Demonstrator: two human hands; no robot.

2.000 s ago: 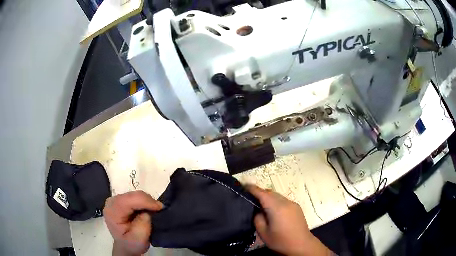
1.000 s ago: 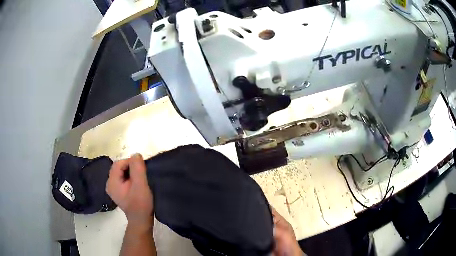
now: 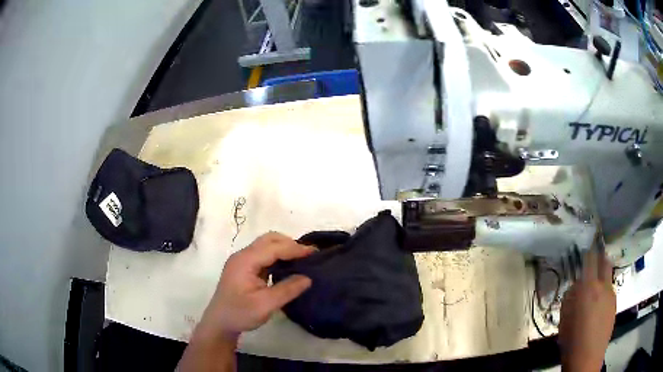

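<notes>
The black fabric bag body (image 3: 356, 287) lies crumpled near the table's front edge, just left of and below the dark block at the cylinder arm's end. My left hand (image 3: 254, 287) pinches its left edge between thumb and fingers. My right hand (image 3: 587, 309) is away from the bag, at the lower right in front of the machine's base. It is blurred, with the fingers pointing up, and whether it holds anything cannot be told.
The white sewing machine (image 3: 538, 94) fills the upper right, its cylinder arm (image 3: 534, 236) reaching left. A finished black bag with a white patch (image 3: 142, 203) lies at the left of the cream table (image 3: 291, 145). A thin curly thread (image 3: 238, 214) lies mid-table. Dark cords hang near the machine base.
My right hand has let go of the bag and moved right to the machine's base. The bag has slumped onto the table, its left edge still in my left hand. The view has shifted left.
</notes>
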